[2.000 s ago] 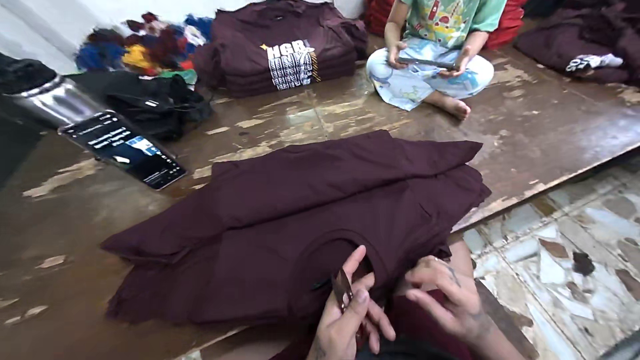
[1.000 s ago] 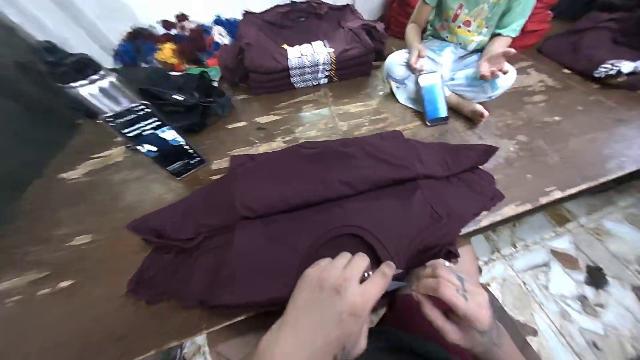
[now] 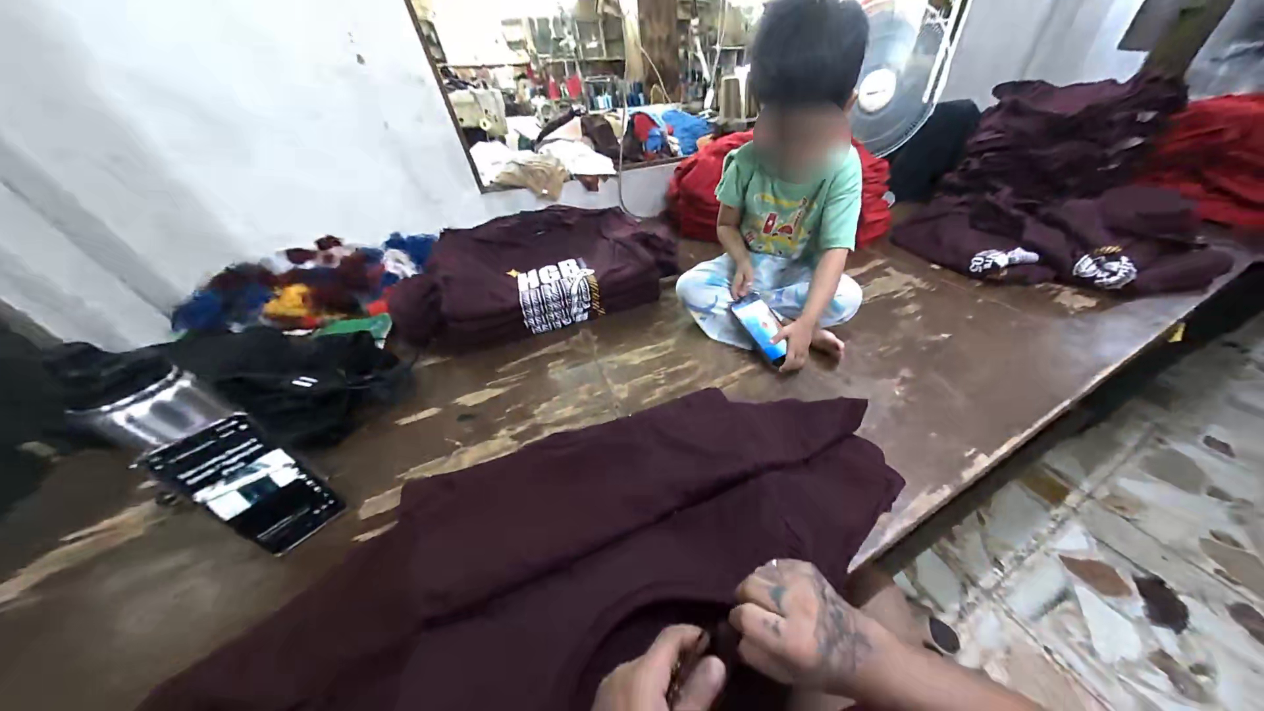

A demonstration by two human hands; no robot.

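A maroon shirt point(image 3: 612, 523) lies spread over the near side of the wooden platform, its neck opening toward me. At that opening, low in the view, my left hand point(image 3: 667, 671) has thumb and fingers bent close around something small and dark that I cannot make out. Just right of it, my tattooed right hand point(image 3: 805, 622) is curled with its fingertips at the collar edge, seemingly pinching the cloth. The fingertips of both hands are partly hidden.
A smartphone point(image 3: 242, 484) leans on a metal bottle point(image 3: 158, 405) at left. Behind lie black cloth point(image 3: 286, 380), colored scraps point(image 3: 296, 286) and folded maroon shirts point(image 3: 543, 276). A person point(image 3: 790, 207) sits cross-legged on the platform point(image 3: 948, 385) holding a phone point(image 3: 760, 326). Its edge drops to a stone-patterned floor point(image 3: 1116, 553).
The view has tilted up. My hands, apart two seconds ago, are now close together at the neck opening. The seated person's phone has gone from level between both hands to tilted downward.
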